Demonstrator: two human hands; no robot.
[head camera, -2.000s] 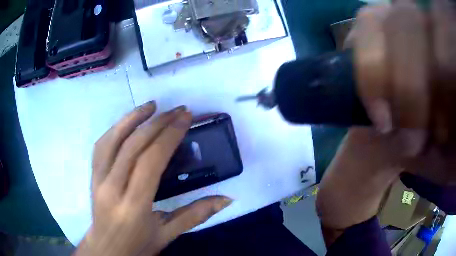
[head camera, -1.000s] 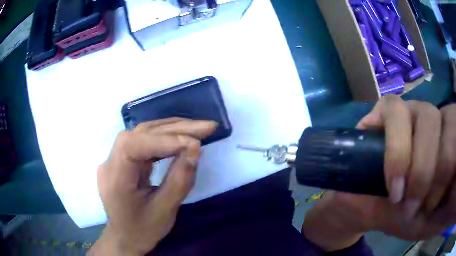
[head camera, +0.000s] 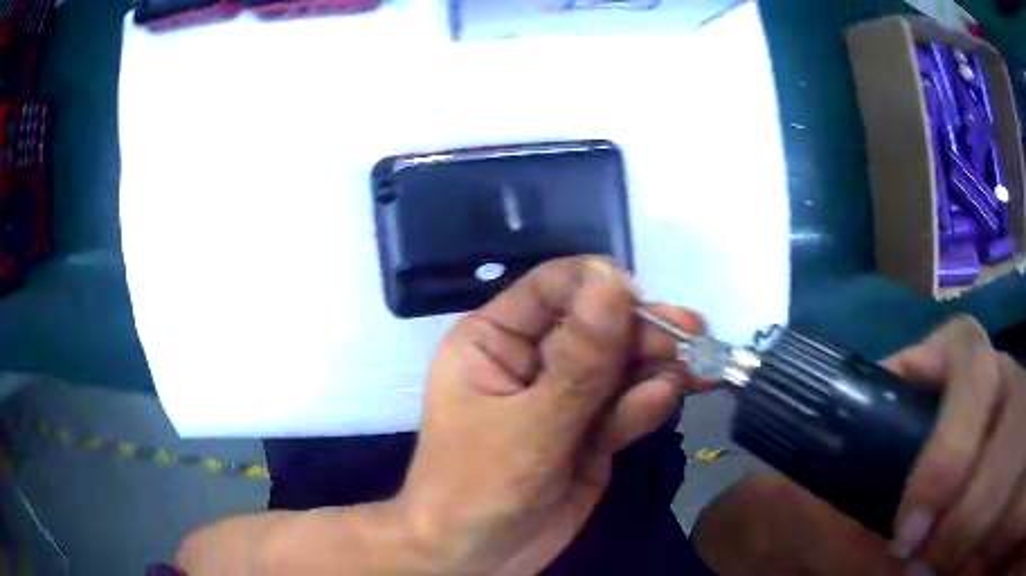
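A portable radio (head camera: 506, 214) lies black back up on the white work sheet (head camera: 259, 259). My left hand (head camera: 540, 383) is in front of its lower right edge, fingers curled and pinched at the screwdriver bit (head camera: 666, 324); whether it holds a screw or the bit itself is hidden. My right hand (head camera: 968, 439), partly cut off at the right edge, grips the black electric screwdriver (head camera: 838, 416), its bit pointing up and left to my left fingertips.
A cardboard battery box (head camera: 900, 158) of purple cells stands at the right. The feeder's white front edge (head camera: 585, 20) and stacked radios (head camera: 304, 9) are cut off at the top. Red radios (head camera: 25, 169) lie at far left.
My left hand has left the radio and moved right to the screwdriver's tip. The view has shifted, so the radio sits further right and the feeder and stacks are mostly out of frame.
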